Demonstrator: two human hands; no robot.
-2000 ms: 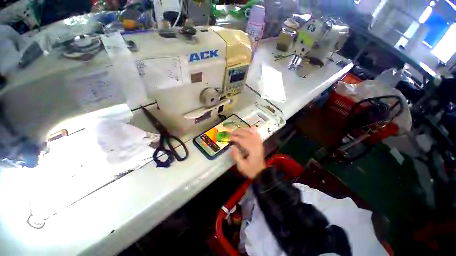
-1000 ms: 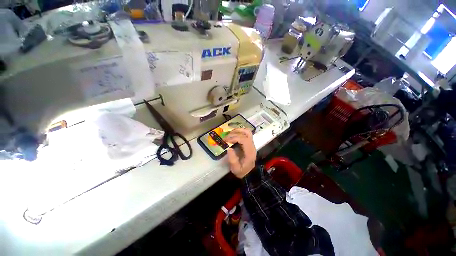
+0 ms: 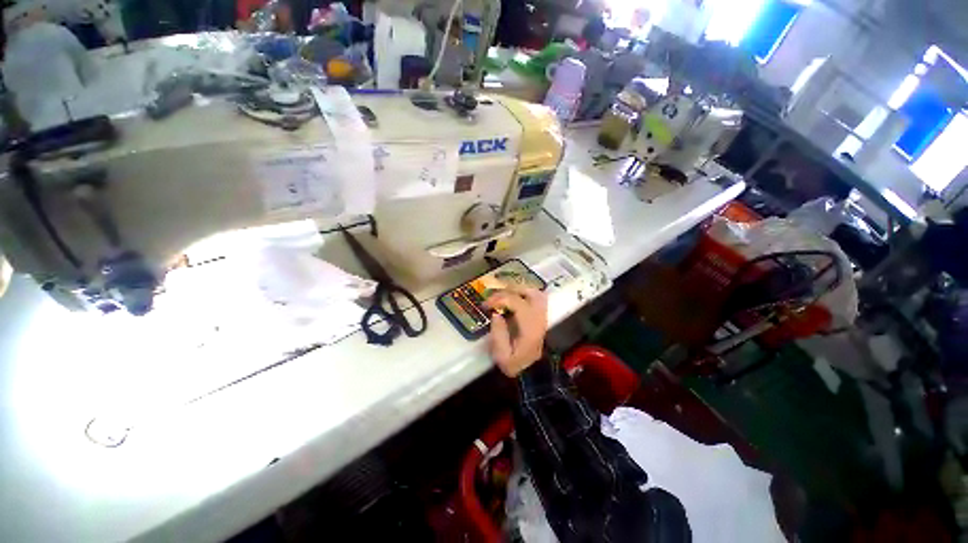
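Observation:
The smartphone [image 3: 464,310] lies face up on the white table, its screen lit with yellow and orange. My right hand [image 3: 519,331] is over its right part, palm down, fingers bent and fingertips at the screen. The thumb is apart from the fingers, and I see nothing gripped; the inside of the palm is hidden. My left hand is out of the picture.
Black-handled shears [image 3: 394,315] lie left of the phone by white cloth [image 3: 265,278]. The ACK sewing machine [image 3: 425,159] stands behind. A red basket [image 3: 603,373] with white fabric [image 3: 695,467] is below the table edge. Another machine [image 3: 679,133] stands beyond.
The view has shifted, so more of the machine's left end shows. My right hand stays over the phone, and the picture on the screen has changed.

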